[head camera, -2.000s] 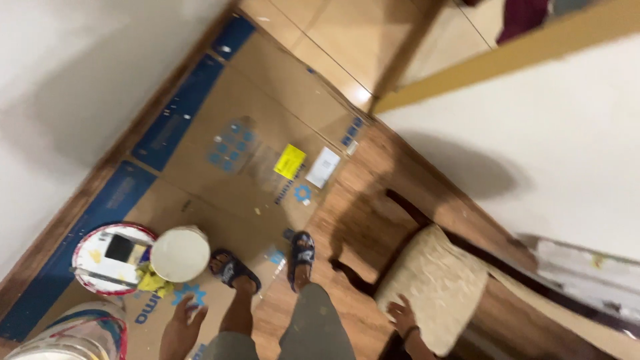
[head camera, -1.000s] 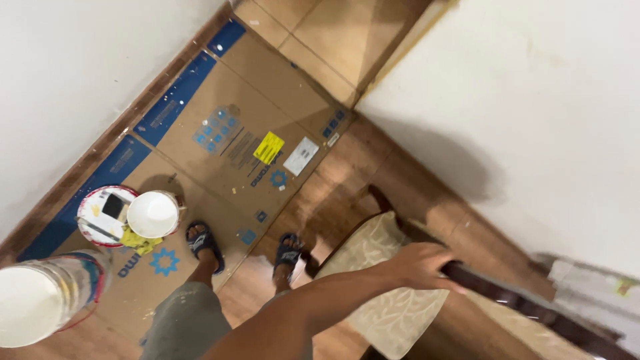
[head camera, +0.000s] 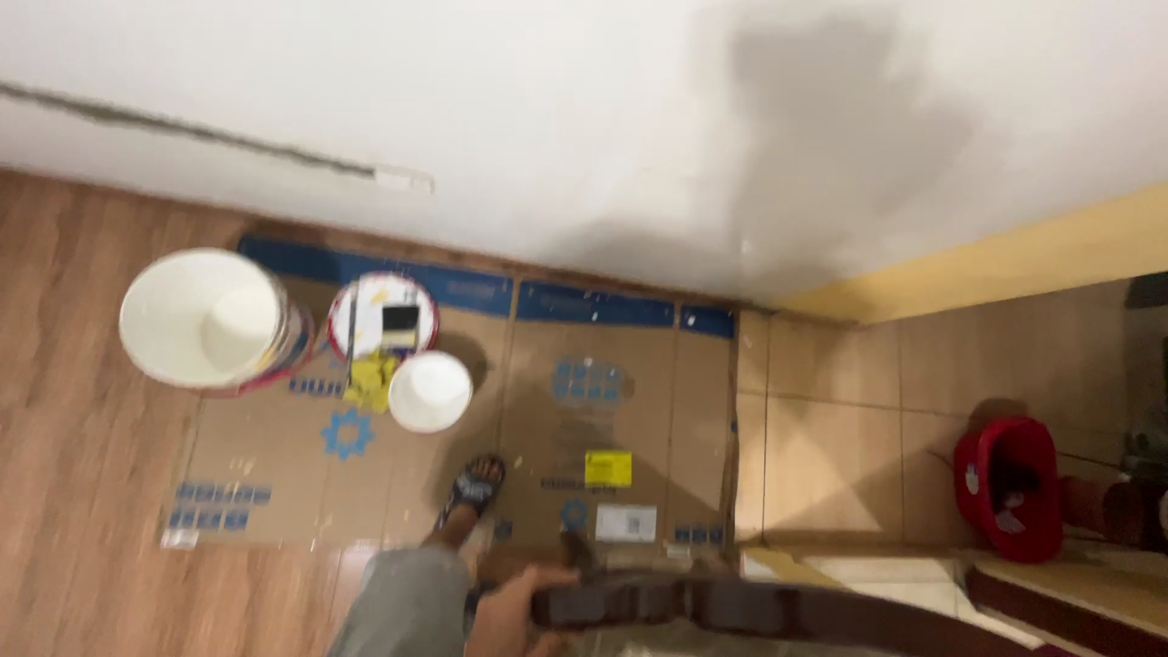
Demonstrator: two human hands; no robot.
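At the bottom, my left hand grips one end of the curved dark wooden back rail of a chair. Only part of this chair shows; its seat is mostly cut off by the lower edge. My right hand is not in view. Farther left, on flattened cardboard, stand a large white bucket and a smaller white container. Between them lie a round white lid with a red rim, bearing a dark flat item, and a crumpled yellow cloth or wrapper.
A white wall with a long groove borders the cardboard. My sandalled foot is on the cardboard. Tiled floor adjoins at the right, with a red plastic tub and what looks like another person's limb beside it.
Two seconds ago both hands were apart from the chair; one second ago my left hand was on its back rail, where it remains. The view has swung strongly toward the wall.
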